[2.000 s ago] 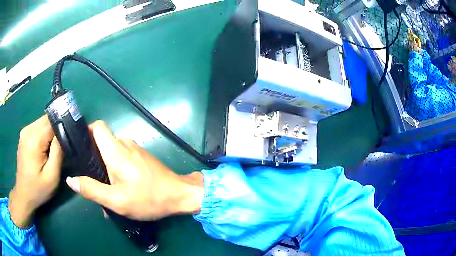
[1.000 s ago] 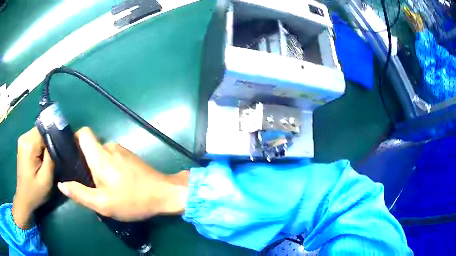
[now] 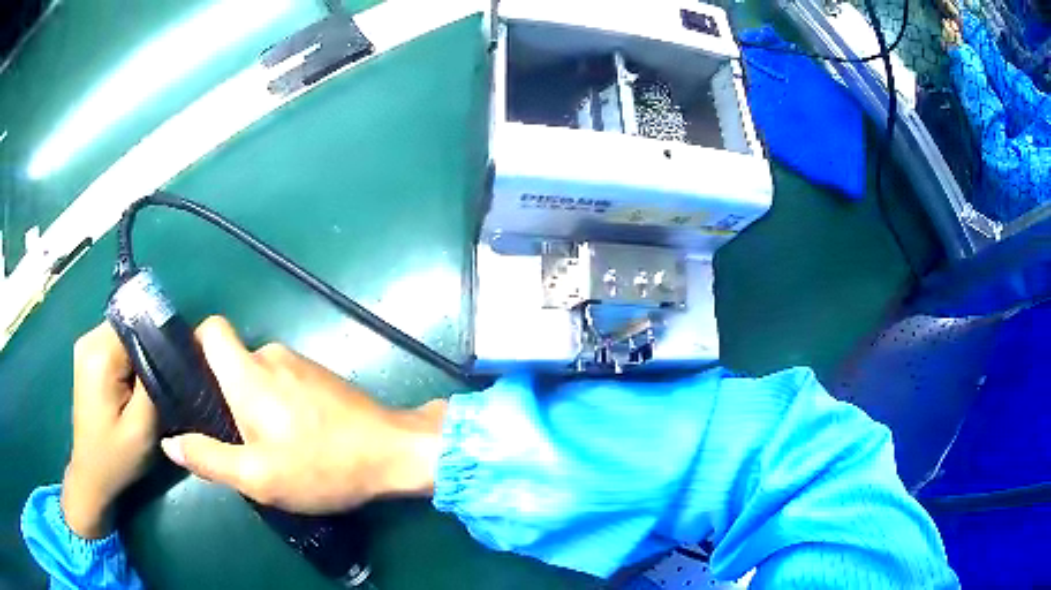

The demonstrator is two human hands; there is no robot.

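Note:
My right hand (image 3: 311,432) is wrapped around a thick black electric screwdriver (image 3: 196,403), which slants from upper left to lower right, its metal tip near the bottom edge. A black cord (image 3: 282,263) curves from its upper end towards the feeder. My left hand (image 3: 101,432) is at the far left, against the screwdriver's left side, fingers curled and partly hidden behind it; its grip cannot be made out. The white screw feeder (image 3: 628,184) stands right of my hands, with small screws in its open top tray and a metal pick-up mechanism (image 3: 617,311) at its front.
The green bench top (image 3: 380,150) lies under everything. A black flat object (image 3: 317,55) sits on the pale strip at the back. A blue cloth or pad (image 3: 807,115) lies beyond the feeder. A metal frame (image 3: 922,173) and another person's blue sleeve (image 3: 1014,127) are at the upper right.
The feeder has shifted left in the picture as the view moved. Both hands keep nearly the same pose around the screwdriver. The other person's hand has moved up towards the picture's edge.

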